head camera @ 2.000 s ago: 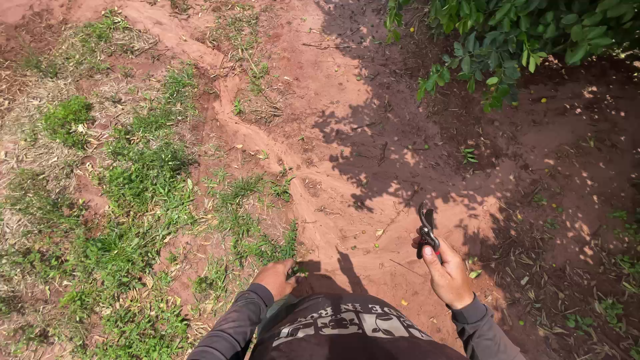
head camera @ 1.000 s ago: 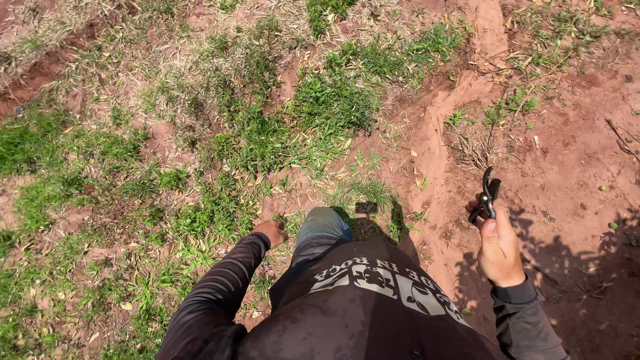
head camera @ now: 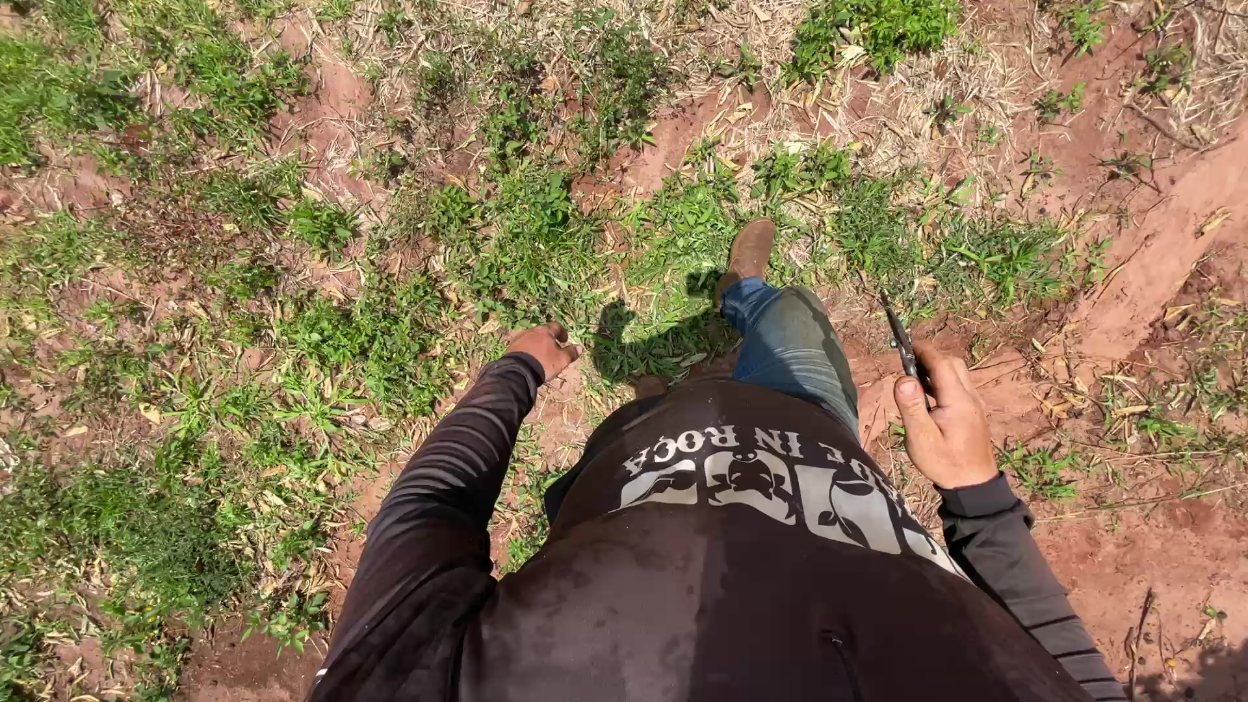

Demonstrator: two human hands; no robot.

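My right hand [head camera: 944, 417] grips a pair of pruning shears [head camera: 905, 346], whose dark metal blades point away from my body, over grass and red soil. The handles are mostly hidden in my palm. At the left, my left hand [head camera: 546, 349] hangs beside my body with its fingers loosely curled. It touches nothing that I can see, and the underside of the hand is hidden. Between the hands are my dark printed shirt [head camera: 682, 575], one leg in blue jeans [head camera: 795, 341] and a brown boot [head camera: 752, 249] on the grass.
Patches of green weeds [head camera: 531, 234] and dry straw [head camera: 907, 107] cover uneven red soil. A bare, pale red soil track [head camera: 1160, 253] runs along the right side. My shadow [head camera: 643, 341] falls on the grass near my left hand.
The view has swung far to the left, away from the leafy branches seen at the upper right two seconds ago. My leg and boot now reach forward. The shears remain in my right hand.
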